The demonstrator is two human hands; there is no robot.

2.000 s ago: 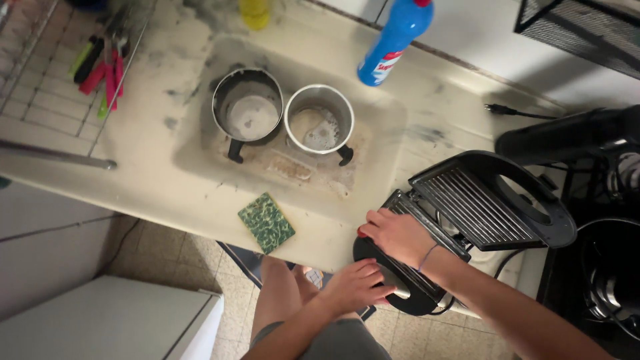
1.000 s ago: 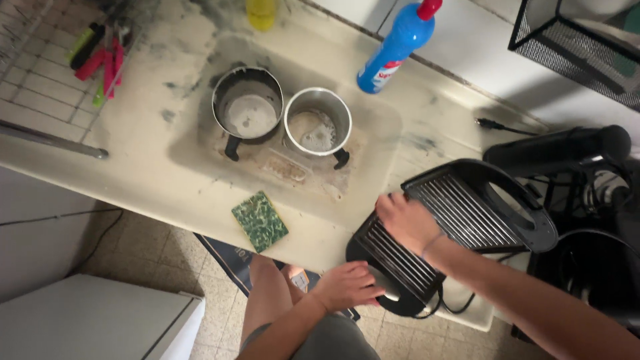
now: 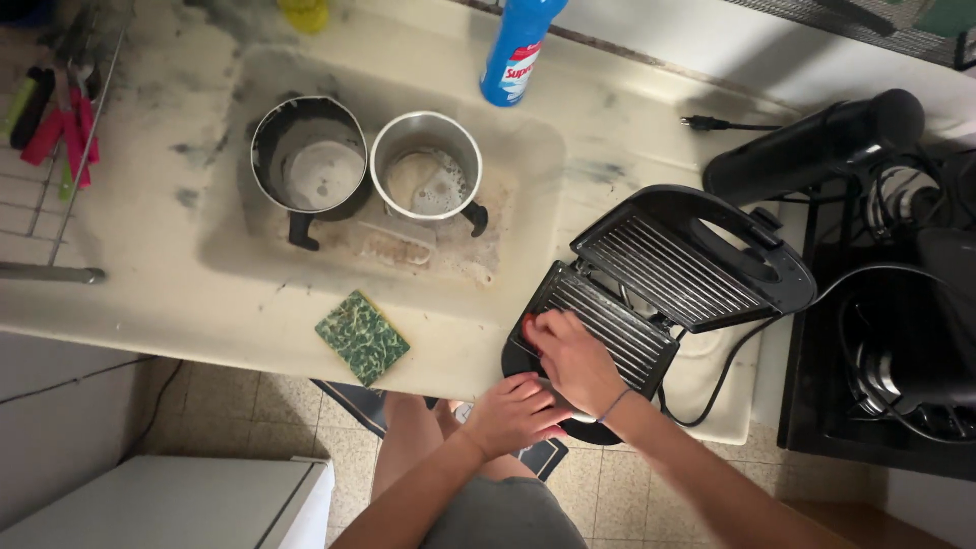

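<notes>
A black sandwich press (image 3: 610, 324) with ribbed plates lies opened out on the counter at the right of the sink. My right hand (image 3: 576, 358) presses on the front left part of its lower plate, with a bit of something red showing under the fingertips; what it is cannot be told. My left hand (image 3: 518, 415) rests on the press's front edge, by its handle, fingers over the rim. A green scouring sponge (image 3: 363, 338) lies on the counter edge to the left of both hands.
Two metal pots, one dark-rimmed (image 3: 324, 171) and one silver (image 3: 427, 183), stand in the sink (image 3: 526, 198). A blue bottle (image 3: 515, 65) is behind. A wire rack (image 3: 53, 206) with utensils is at left; a black cylinder (image 3: 816, 145) and stove (image 3: 823, 335) are at right.
My right hand has shifted over the lower plate toward its front left corner. My left hand has stayed at the front edge of the press.
</notes>
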